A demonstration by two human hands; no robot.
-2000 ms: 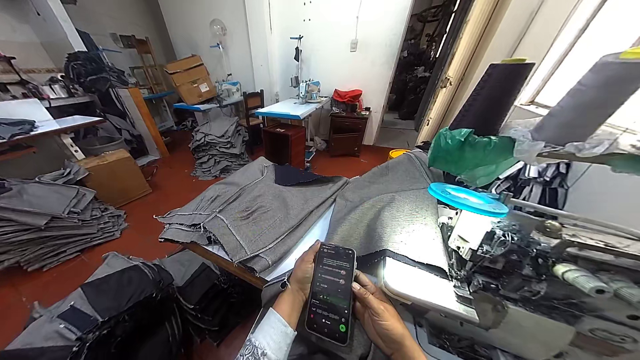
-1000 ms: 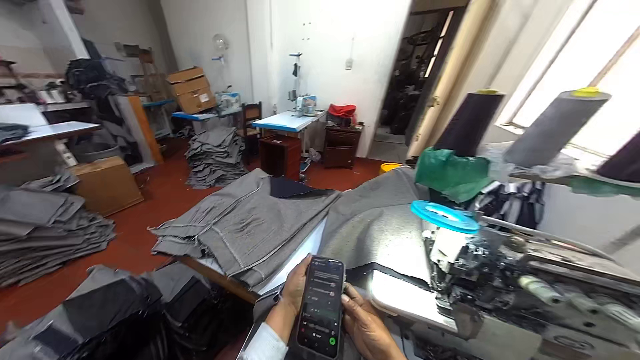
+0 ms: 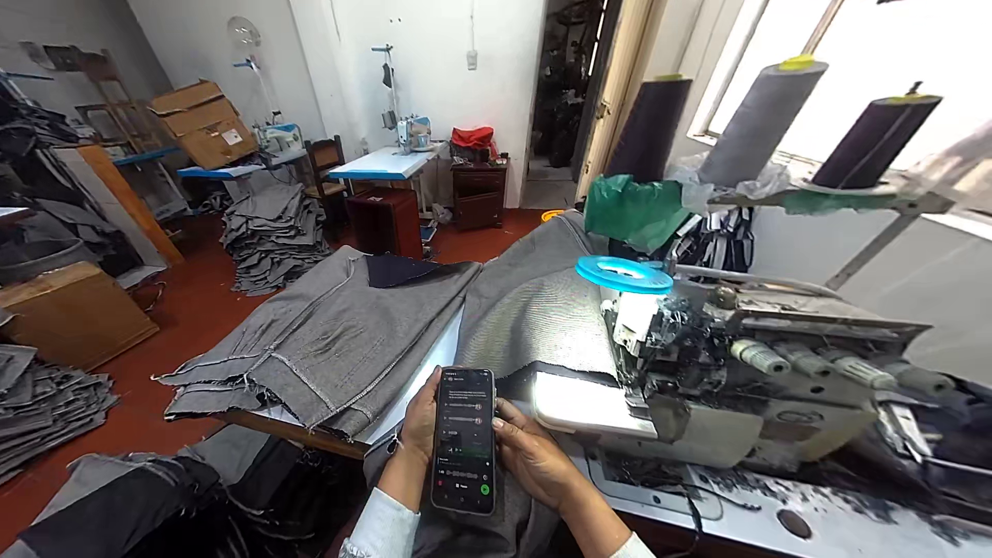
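A smartphone (image 3: 463,442) with a lit chat-like screen stands upright between my hands. My left hand (image 3: 418,430) grips its left edge. On the right edge rest the thumb and fingers of my right hand (image 3: 535,457), partly behind the phone. Just beyond, grey fabric pieces (image 3: 318,333) with overlocked edges lie on the table, a dark fabric patch (image 3: 399,270) on top. More grey cloth (image 3: 542,310) runs up to the needle area of an overlock sewing machine (image 3: 697,364), which has a blue ring (image 3: 624,274) above a bright lamp.
Thread cones (image 3: 763,120) stand on a rack at the right, near a green plastic bag (image 3: 635,211). Stacked grey cloth (image 3: 275,236), a cardboard box (image 3: 77,314) and dark fabric bundles (image 3: 155,504) lie to the left. Behind are a sewing table (image 3: 387,164) and a wooden cabinet (image 3: 479,194).
The view has turned somewhat to the right. Both hands still hold the phone, and the fabric and machine look unmoved.
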